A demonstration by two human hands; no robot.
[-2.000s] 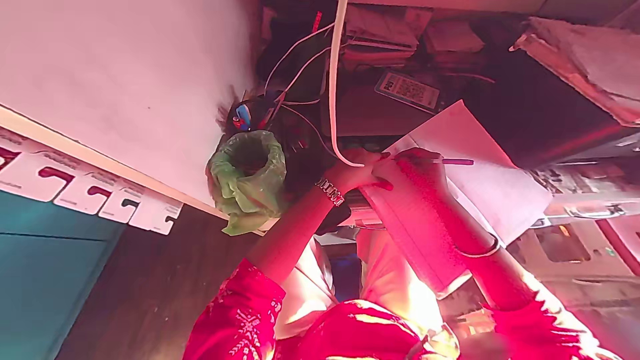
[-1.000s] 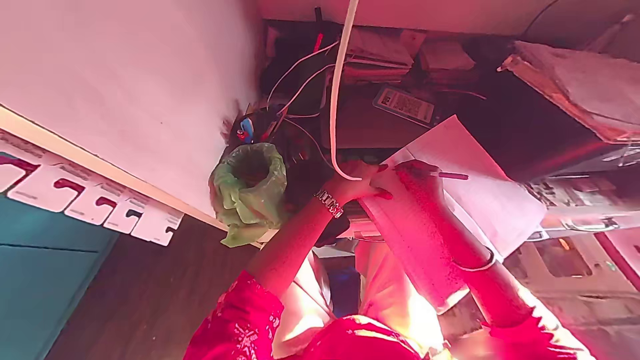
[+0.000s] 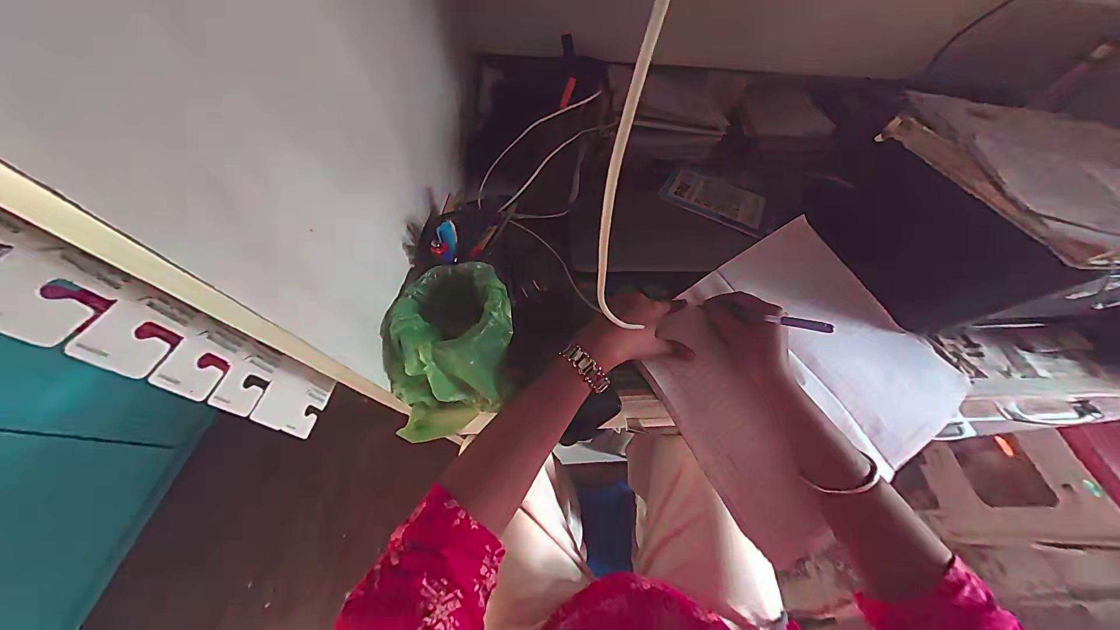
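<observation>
An open book or notebook with pale pages lies tilted over the desk edge and above my lap. My right hand rests on it, closed around a dark pen that points out to the right. My left hand, with a metal watch on its wrist, lies on the upper left edge of the pages, its fingers partly hidden. A white cable hangs down in front of the left hand.
A container lined with a green plastic bag stands left of my left forearm, beside a holder with pens. Behind lie a packaged card-like item and paper stacks. A dark box with papers stands at right.
The strong pink tint of the earlier frames has faded. Both hands remain on the pages, with the pen still in the right hand.
</observation>
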